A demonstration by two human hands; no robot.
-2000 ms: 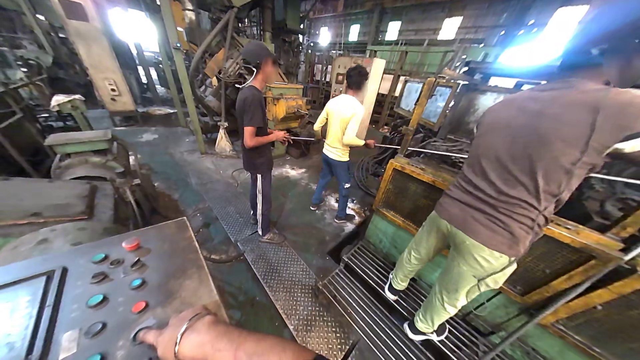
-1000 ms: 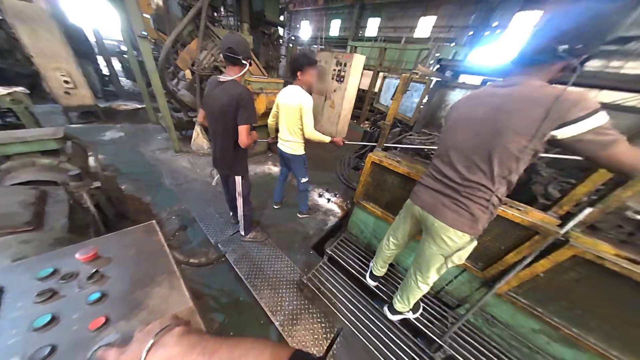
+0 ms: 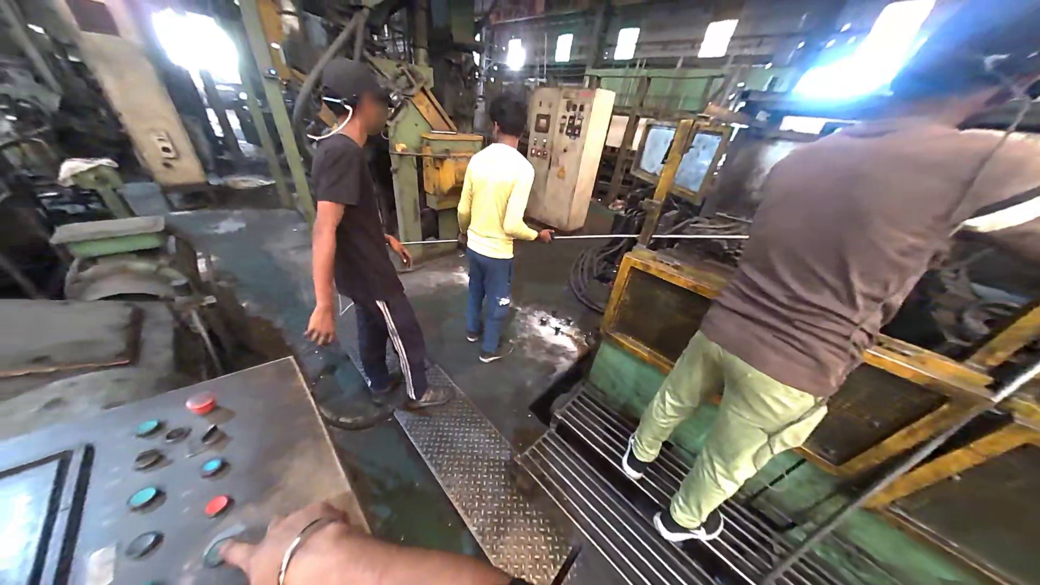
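Observation:
At the bottom of the view my right hand [image 3: 280, 546], with a metal bangle at the wrist, reaches over a grey control panel [image 3: 268, 439]. A fingertip rests on a green push button [image 3: 216, 552] near the panel's lower edge. Red buttons [image 3: 217, 505], teal buttons [image 3: 143, 497] and dark knobs lie around it, and a screen [image 3: 32, 508] is at the panel's left. Of my left hand nothing shows. Beyond the panel, a long thin metal rod [image 3: 617, 236] runs across to the machine at the right; a person in a yellow shirt [image 3: 497, 203] has a hand on it.
A person in a dark T-shirt [image 3: 349, 211] stands beside a checkered steel walkway plate [image 3: 479, 471]. Another in a brown shirt [image 3: 829, 244] stands on a slatted metal step [image 3: 601, 487] against a yellow-framed machine guard [image 3: 666, 305]. An electrical cabinet [image 3: 569, 158] stands behind.
The person in the dark T-shirt has one arm hanging down now and stands farther from the person in yellow than a second ago. My right hand stays at the panel's lower buttons.

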